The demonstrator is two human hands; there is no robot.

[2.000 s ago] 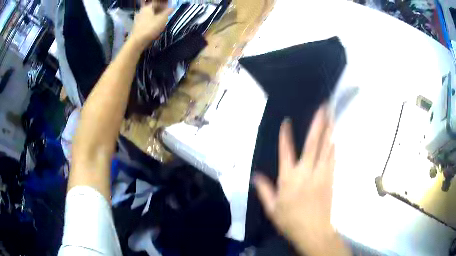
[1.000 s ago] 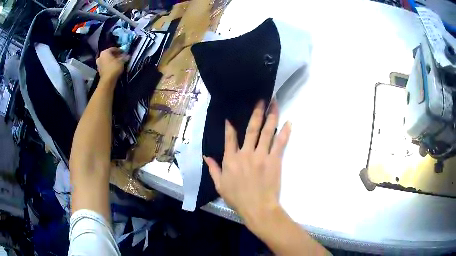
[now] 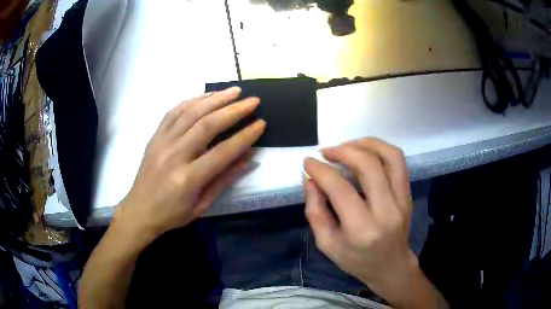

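Note:
A small black rectangular cloth piece (image 3: 287,114) lies flat on the white table, just below the yellowish needle plate area. My left hand (image 3: 187,157) rests on its left part, fingertips flat on the cloth and slightly apart. My right hand (image 3: 362,205) is at the table's front edge, below the piece's lower right corner and not touching it. Its fingers are curled with thumb and index close together. A pale spot shows at the index fingertip; whether something is held there is unclear.
The large black panel with pale reverse (image 3: 72,102) lies at the left. Black-handled scissors (image 3: 498,84) lie at the right. A dark machine part (image 3: 342,21) hangs over the yellowish bed (image 3: 399,42). The grey table edge (image 3: 471,158) runs above my lap.
My view has turned right toward the machine. My left hand has left the scrap heap and now lies on a small black piece. My right hand has left the large panel and its fingers have curled.

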